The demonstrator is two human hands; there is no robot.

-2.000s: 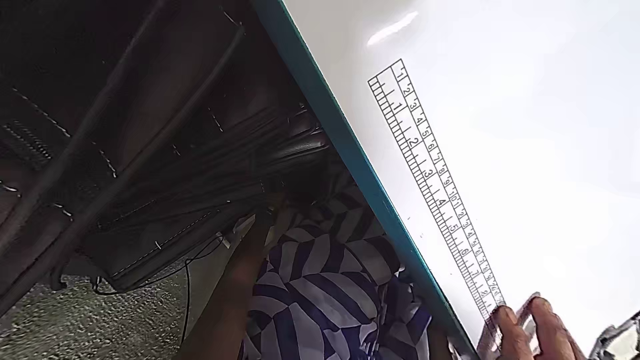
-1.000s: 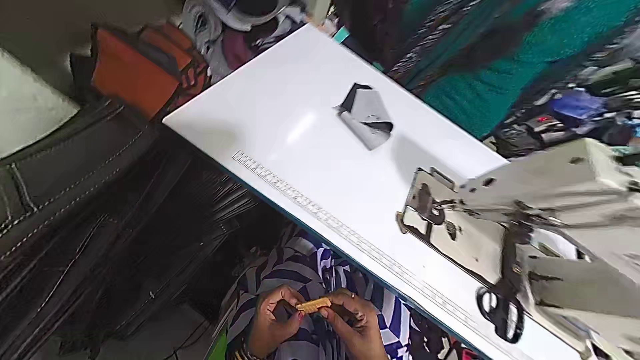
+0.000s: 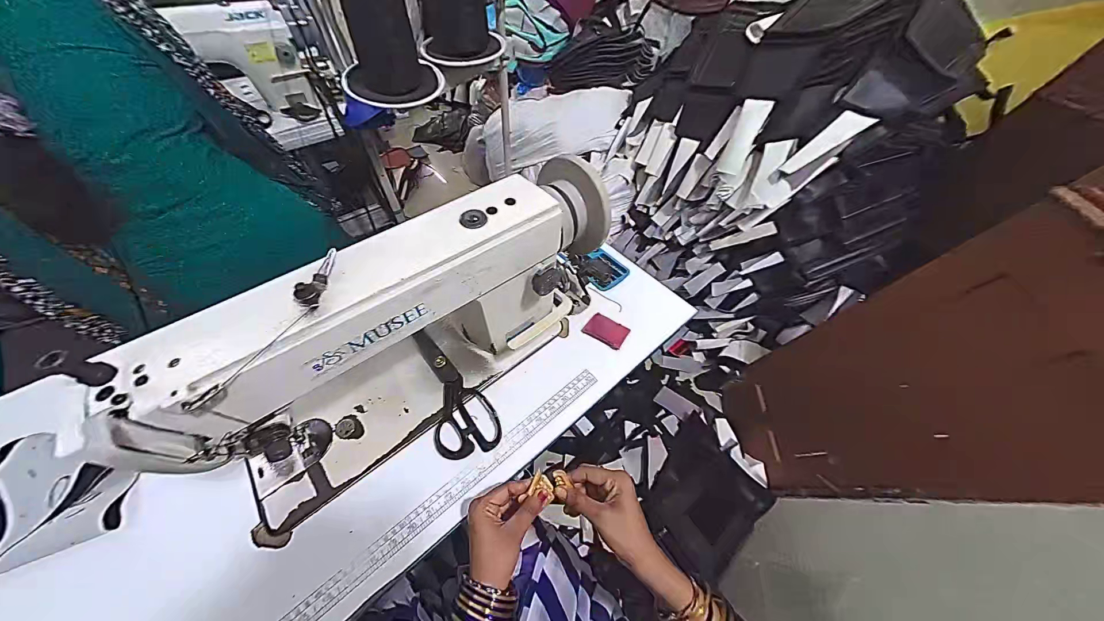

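Note:
Just off the front edge of the white sewing table, my left hand (image 3: pixel 502 524) pinches one piece of a small orange-yellow item (image 3: pixel 541 488), perhaps a biscuit. Fingers of my right hand (image 3: pixel 608 509) grip another piece (image 3: pixel 562 485) of it, right beside the first. Both wrists wear bangles. Beyond my hands, black-handled scissors (image 3: pixel 466 423) lie at the base of a white industrial sewing machine (image 3: pixel 362 336). A printed ruler scale (image 3: pixel 448 492) runs along the table's near edge.
A small dark-red block (image 3: pixel 606 330) and a blue tray (image 3: pixel 607 269) are at the table's right end. Thread cones (image 3: pixel 388 52) stand behind the machine. Piled dark fabric pieces with white strips (image 3: pixel 733 164) fill the right. A person in teal clothing (image 3: pixel 164 172) is at left.
The view has swung right to the machine. My hands held one orange-yellow bar between them a second ago; now each holds a separate-looking piece.

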